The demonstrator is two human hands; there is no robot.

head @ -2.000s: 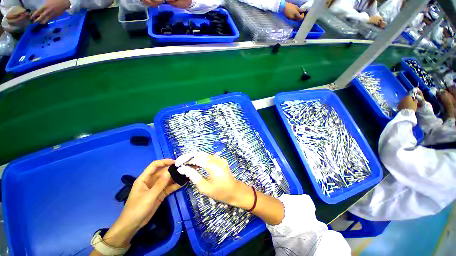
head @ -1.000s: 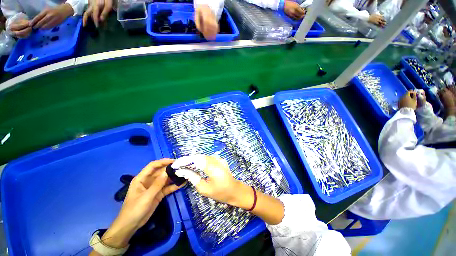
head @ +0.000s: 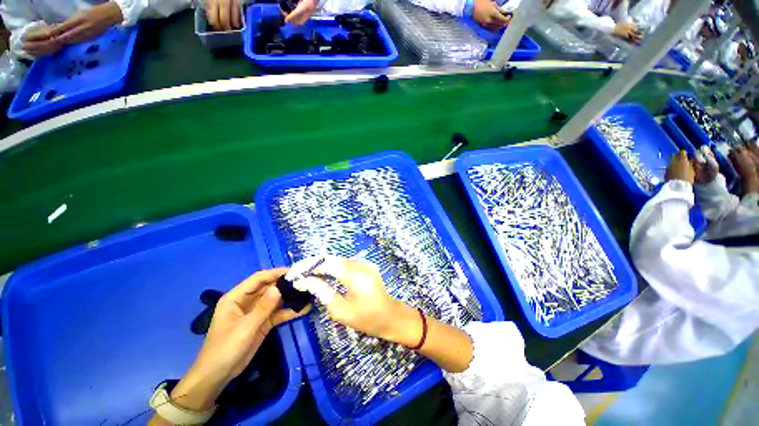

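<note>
My left hand holds a black housing between thumb and fingers, above the seam between two blue trays. My right hand, with white coverings on its fingertips, meets the housing from the right. A thin rod shows at the right fingertips; its far end is hidden. The middle parts tray below is full of metal rods. The left parts tray holds a few black housings at its right side, more under my left forearm.
A second rod tray stands to the right. The green conveyor belt runs beyond the trays, with a white piece and joined pieces on it. People's hands work over the opposite trays. A white-sleeved person sits at right.
Pieces on the belt have moved right, and another black-headed piece shows near the back rail. My hands stay in place, with slight finger shifts. Hands opposite have moved.
</note>
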